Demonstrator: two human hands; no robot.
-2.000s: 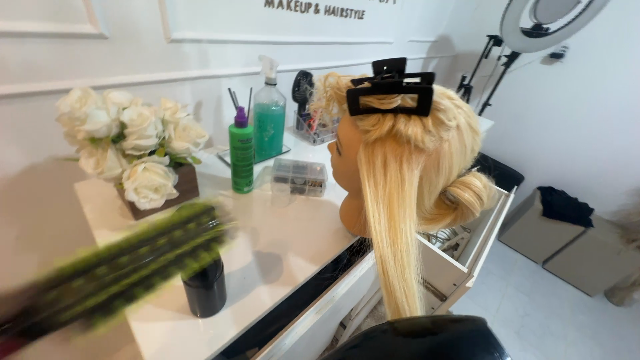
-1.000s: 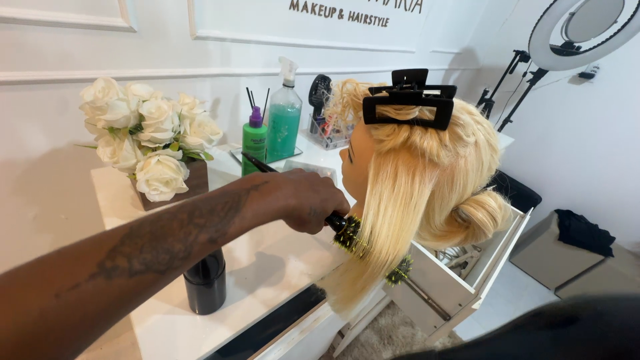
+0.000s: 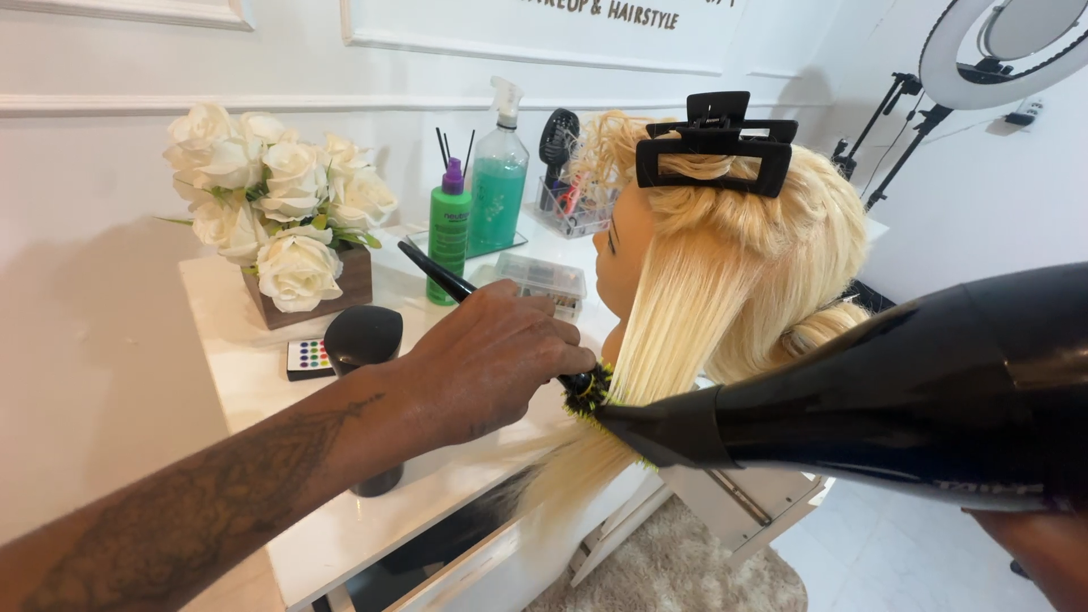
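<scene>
My left hand (image 3: 501, 361) grips the black handle of a round hairbrush (image 3: 586, 391), whose yellow-green and black bristles lie against a straight section of blond hair (image 3: 676, 314) on a mannequin head (image 3: 629, 246). A black hair dryer (image 3: 850, 391) reaches in from the right, its flat nozzle at the brush and hair. Of my right hand, only a bit of skin (image 3: 1033, 552) shows under the dryer at the right edge; its fingers are hidden. A black claw clip (image 3: 716, 144) holds the hair on top. Below the brush, the hair ends fan out to the left.
On the white table (image 3: 246, 374) stand white artificial roses in a wooden box (image 3: 314, 289), a green bottle (image 3: 448, 229), a spray bottle (image 3: 500, 178), a clear case (image 3: 540, 280) and a black bottle (image 3: 364, 336). An open drawer (image 3: 739, 501) juts out below the head. A ring light (image 3: 943, 51) stands behind.
Two seconds ago the brush was at the left, away from the hair; one second ago it was in the hair section. Now the dryer nozzle has come in from the right to the brush.
</scene>
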